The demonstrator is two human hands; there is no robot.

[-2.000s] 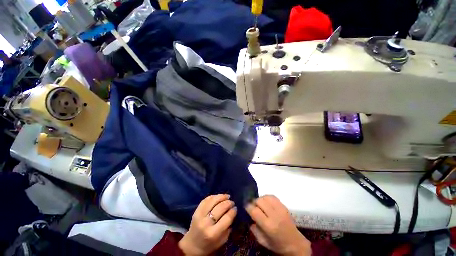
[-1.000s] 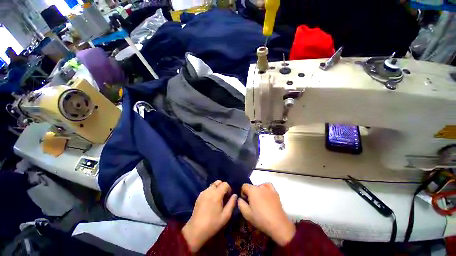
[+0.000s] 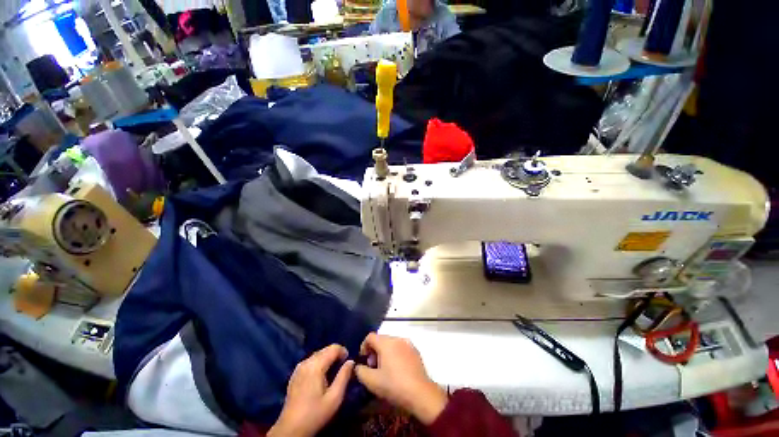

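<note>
A navy garment with grey panels and white panels lies left of the needle and hangs over the table's front edge. My left hand and my right hand are close together at the front edge, pinching a small dark navy end of it between the fingertips. The fingers hide most of that end. The cream JACK sewing machine stands behind and to the right. Its presser foot area has no cloth visibly under it.
Black thread snips lie right of my hands, with a black strap beside them. Red-handled scissors lie far right. A phone is under the arm. A yellow-handled screwdriver stands on the head. A second machine is at left. A person sits behind.
The view has tilted up and turned right, showing more of the machine and the room behind. My hands have drawn closer together on the navy end; the garment lies much as before.
</note>
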